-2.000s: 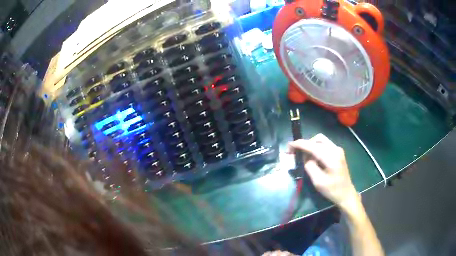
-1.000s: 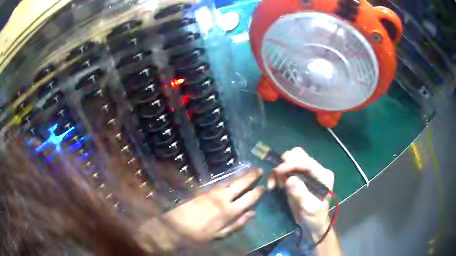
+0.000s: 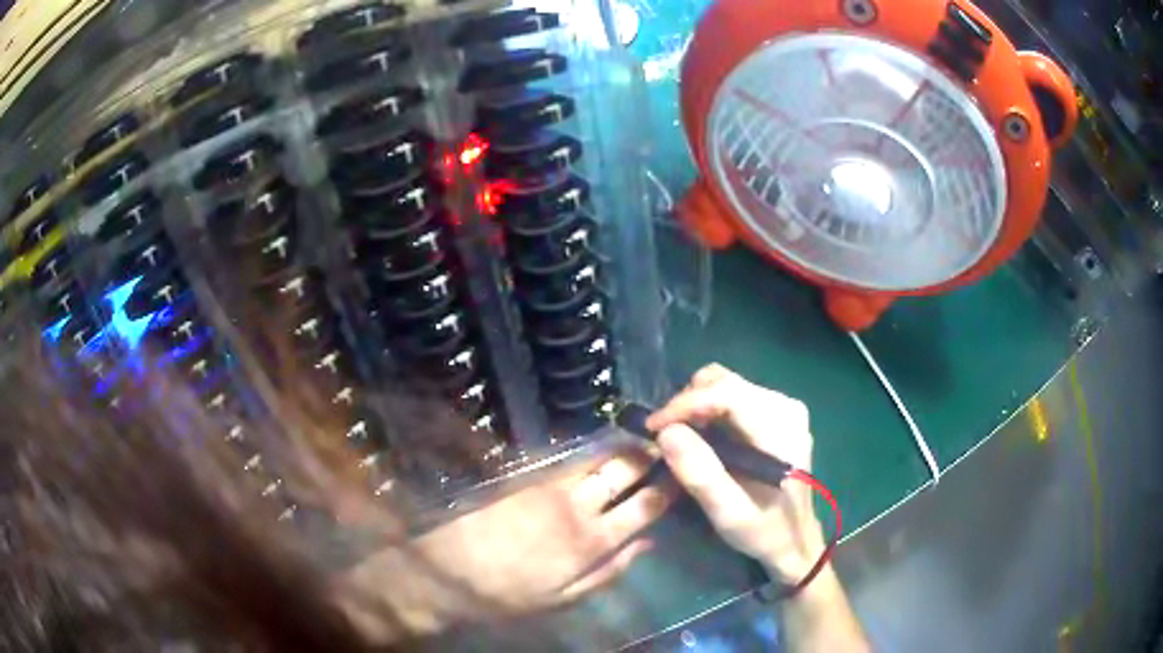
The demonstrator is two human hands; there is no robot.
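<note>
A clear plastic blister tray (image 3: 491,370) holds columns of black components (image 3: 557,249) with shiny metal tips. My right hand (image 3: 746,466) grips a black test probe (image 3: 733,457); its tip is at the lower end of the tray's rightmost column. Whether the tip touches a component cannot be told. A red test lead (image 3: 832,504) curves from the probe's rear over my wrist. My left hand (image 3: 536,529) lies along the tray's near edge, fingers towards the probe; a thin dark piece shows between its fingers. Blurred hair hides the tray's lower left.
An orange-red desk fan (image 3: 717,77) stands right of the tray on the green bench (image 3: 778,344). Its white cord (image 3: 899,406) runs to the bench's near edge. Blue light (image 3: 128,319) and red lights (image 3: 475,153) show through the tray. Tan sheets (image 3: 64,45) lie at the upper left.
My right hand has brought the probe from beside the fan to the tray's near right corner. My left hand has come into view at the tray's near edge. The view has moved closer.
</note>
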